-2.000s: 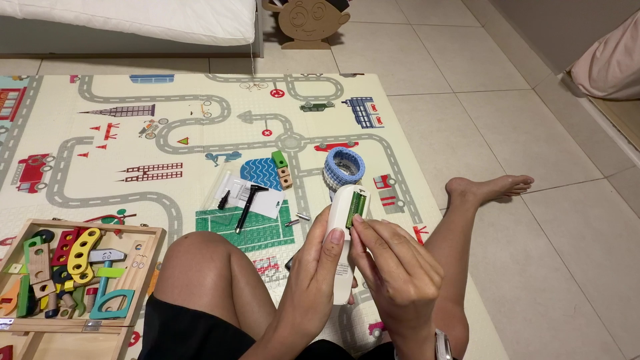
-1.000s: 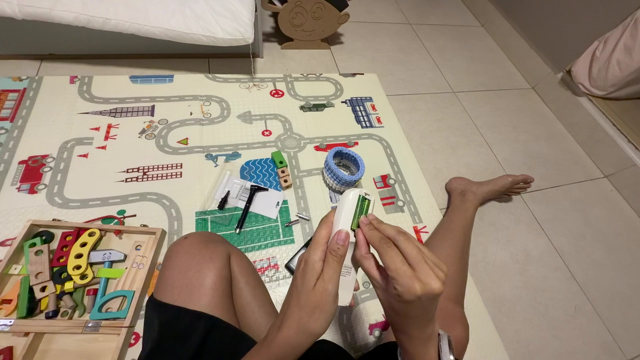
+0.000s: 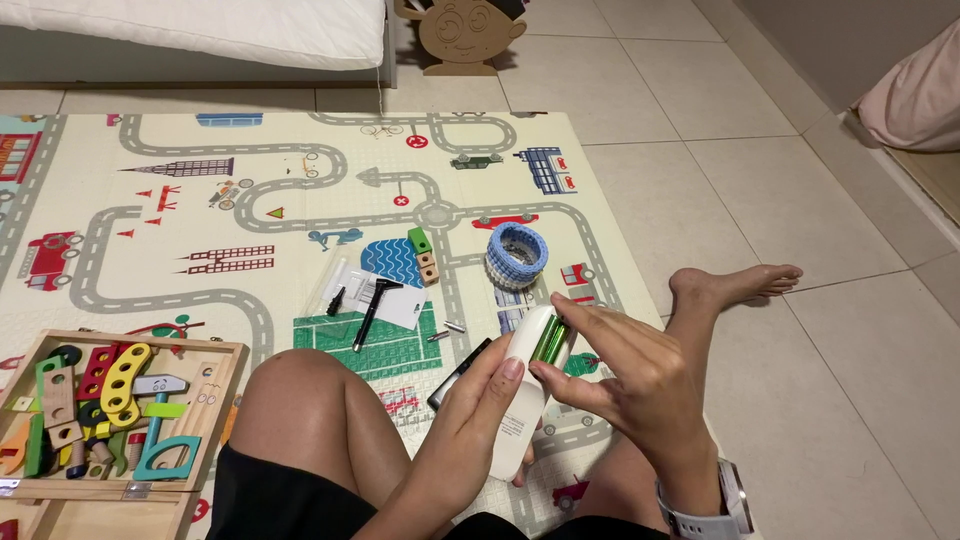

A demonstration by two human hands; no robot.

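Observation:
A white handheld device point(image 3: 517, 420), printed with small writing, is held tilted in my left hand point(image 3: 469, 416), the thumb along its side. Its battery compartment is uncovered, and green batteries point(image 3: 552, 339) lie inside. My right hand point(image 3: 630, 367) is at the compartment, forefinger near its upper end and thumb near its lower end; it holds nothing that I can make out. Behind the device stands a blue and white crocheted basket point(image 3: 516, 255). A dark flat object point(image 3: 455, 379) lies partly hidden beside my left hand.
On the play mat point(image 3: 300, 262) lie a black otoscope-like tool point(image 3: 373, 315), a clear package with a card point(image 3: 397, 300), small metal pieces point(image 3: 447, 330) and wooden blocks point(image 3: 421, 251). A wooden box point(image 3: 236, 375) of toy tools stands at left. My bent legs flank the hands.
My right hand's fingers have spread from their pinch at the battery compartment, and more of the green batteries shows between them. My left hand keeps hold of the white device.

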